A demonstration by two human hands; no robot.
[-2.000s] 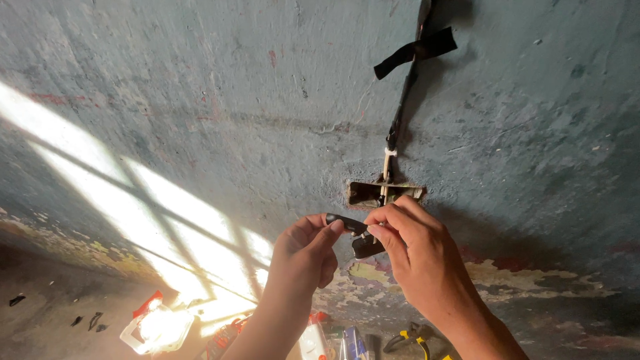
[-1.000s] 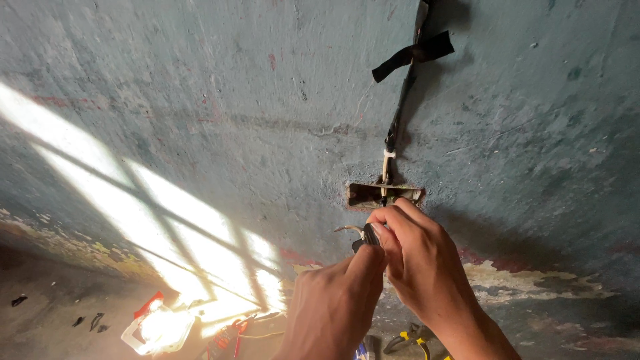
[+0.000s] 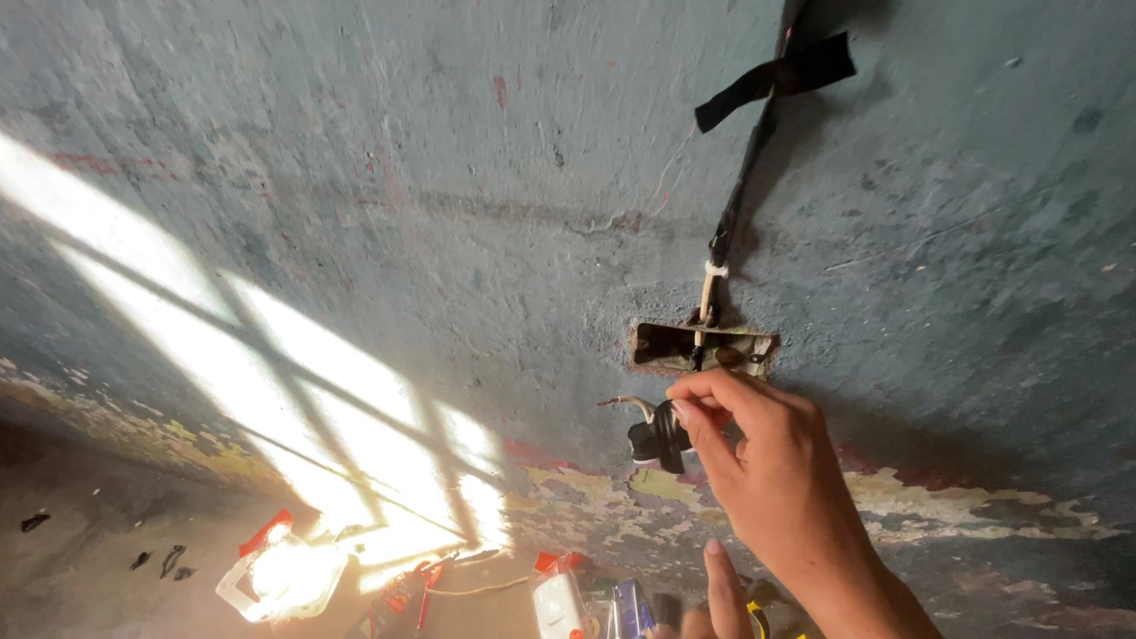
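My right hand (image 3: pixel 763 453) pinches a small black part wrapped in black electrical tape (image 3: pixel 667 437) between thumb and fingers, just below a recessed metal wall box (image 3: pixel 661 348). A pale wire with a bare end (image 3: pixel 632 401) sticks out to the left of the taped part. From above, a black-taped cable (image 3: pixel 732 204) runs down the wall, turns pale below a white band, and enters the box. A loose strip of black tape (image 3: pixel 777 78) crosses the cable higher up. Only fingers of my left hand (image 3: pixel 721 595) show at the bottom edge, low beneath the right hand; its grip is hidden.
Along the floor by the wall lie a white item in clear packaging (image 3: pixel 559 603), a blue package (image 3: pixel 632 608), a yellow-and-black tool (image 3: pixel 759 617), and a sunlit white object with a red part (image 3: pixel 288 572). Dark scraps (image 3: pixel 173 561) lie at the left. The wall's lower paint peels.
My left hand has let go of the taped part and moved down toward the bottom edge. My right hand stays near the box. The black tape now wraps around the part.
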